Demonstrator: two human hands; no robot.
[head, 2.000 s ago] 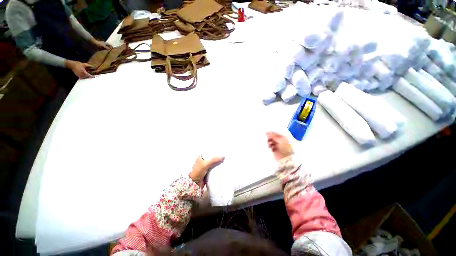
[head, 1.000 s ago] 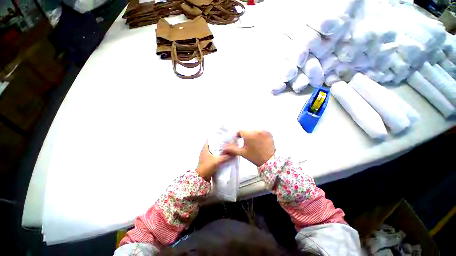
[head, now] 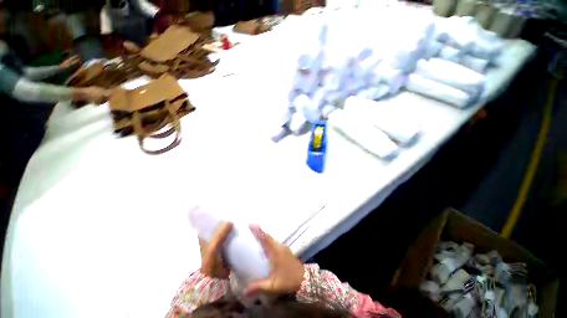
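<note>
A white paper roll (head: 244,249) is held in both hands over the near edge of the table, tilted with its far end to the upper left. My left hand (head: 216,253) grips its left side. My right hand (head: 277,263) grips its right side near the lower end. The hands and roll are slightly blurred; any tape on the roll cannot be made out. A blue tape dispenser (head: 317,149) with a yellow core stands on the table beyond my right hand. White sheets (head: 93,248) lie flat on the table at the left.
White finished rolls (head: 364,131) are heaped beyond and right of the dispenser. A brown handbag stack (head: 149,102) lies at the far left, with more brown bags (head: 174,46) behind. Another person's arm (head: 46,92) reaches there. An open carton (head: 482,233) of small whitish pieces stands at lower right.
The view has turned to the right. The roll has tilted to the upper left, and my hands now hold it on either side. The other person's arm is back in view, reaching to the brown bags.
</note>
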